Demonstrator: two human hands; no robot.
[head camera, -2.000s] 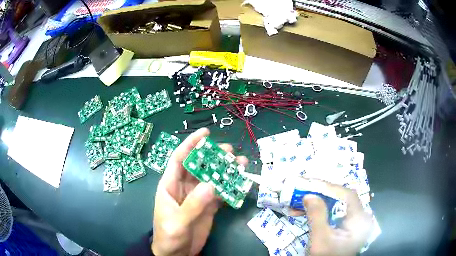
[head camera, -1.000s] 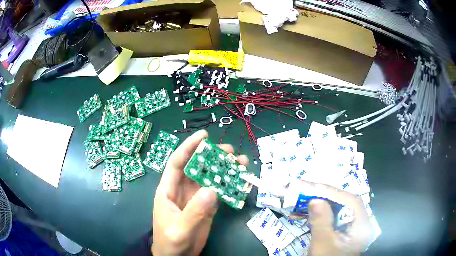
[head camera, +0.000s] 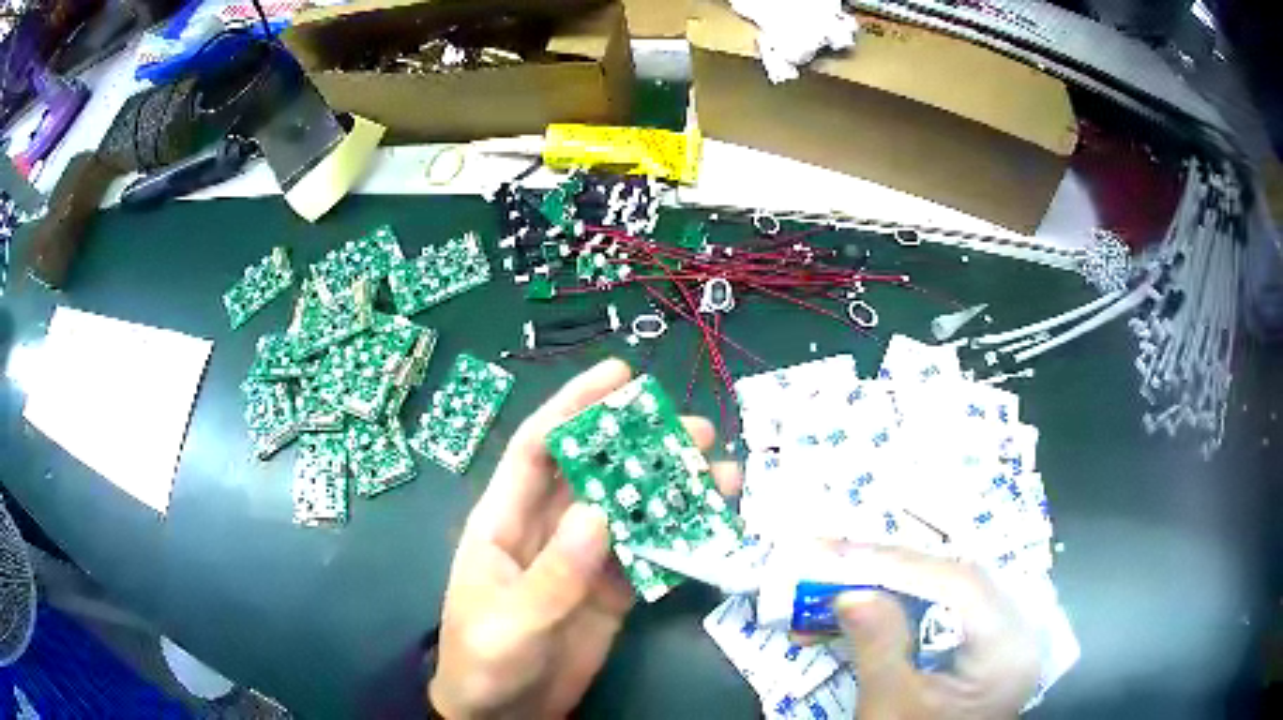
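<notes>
My left hand (head camera: 542, 563) holds a green circuit board (head camera: 640, 471) by its edges, its populated face towards me and tilted. My right hand (head camera: 936, 640) grips a white glue bottle with a blue label (head camera: 830, 608). The bottle's long tapered white nozzle (head camera: 704, 566) points left, with its tip at the lower left part of the board. Whether the tip touches the board or glue comes out cannot be told. The right hand is somewhat blurred.
A pile of circuit boards (head camera: 345, 366) lies left, beside white paper (head camera: 120, 408). Adhesive pads (head camera: 886, 450) lie right, partly under my right hand. Red wires (head camera: 760, 267), a yellow tube (head camera: 622, 152) and cardboard boxes (head camera: 872, 120) are behind. White cables (head camera: 1196, 303) lie far right.
The board has turned more upright and shifted slightly right. The nozzle tip has moved from the board's right end to its lower left part. The bottle has shifted slightly left and down.
</notes>
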